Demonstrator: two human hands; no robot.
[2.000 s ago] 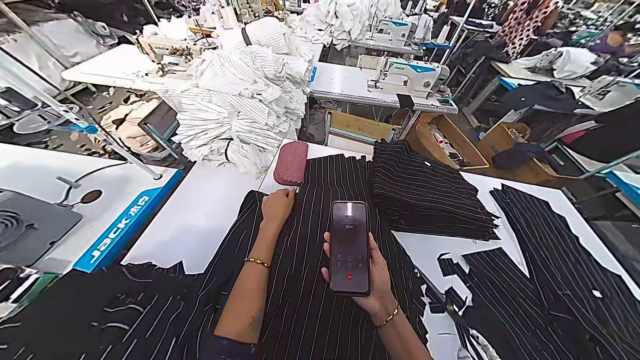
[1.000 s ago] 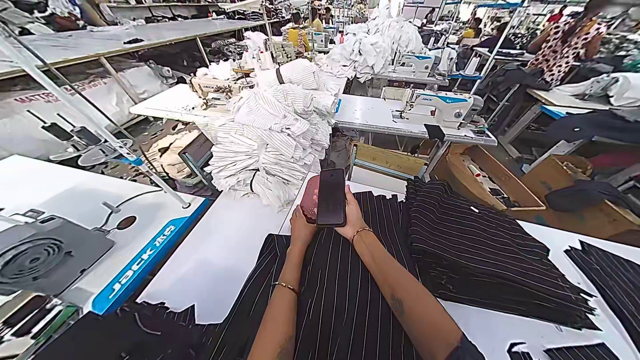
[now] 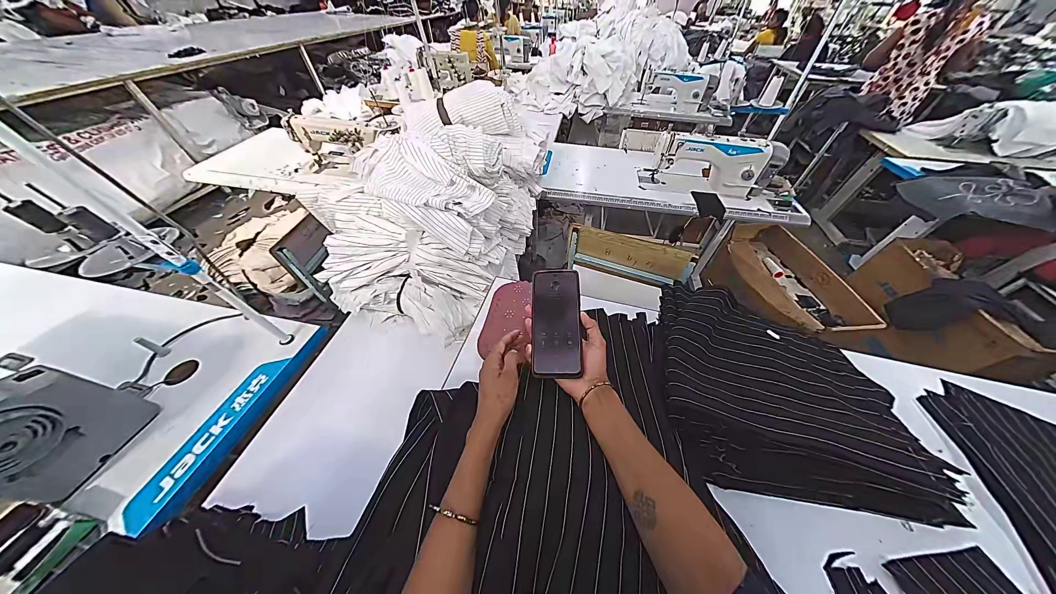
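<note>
A smartphone [image 3: 557,324] with a dim screen is held upright in my right hand [image 3: 590,355], whose fingers wrap its right side and back. My left hand [image 3: 502,371] is at the phone's lower left edge with curled fingers, over the lower part of a pink dotted case [image 3: 505,318]; whether it grips either is unclear. Under my forearms lies black pinstriped fabric [image 3: 549,487] on the white table [image 3: 330,412]. A thick stack of the same fabric [image 3: 792,404] sits to the right. A tied pile of white striped cloth [image 3: 445,198] stands beyond the case.
A Jack sewing machine [image 3: 718,161] stands on the table ahead. At left is another machine table with a blue edge [image 3: 198,445] and a slanting metal pole [image 3: 206,289]. Cardboard boxes [image 3: 792,280] lie beyond the stack at right. A person in spotted clothing [image 3: 928,58] is at the upper right.
My left hand has come over from the case's lower edge to the phone's side. The phone has moved forward beside the case, and its lit screen has dimmed. The view has shifted.
</note>
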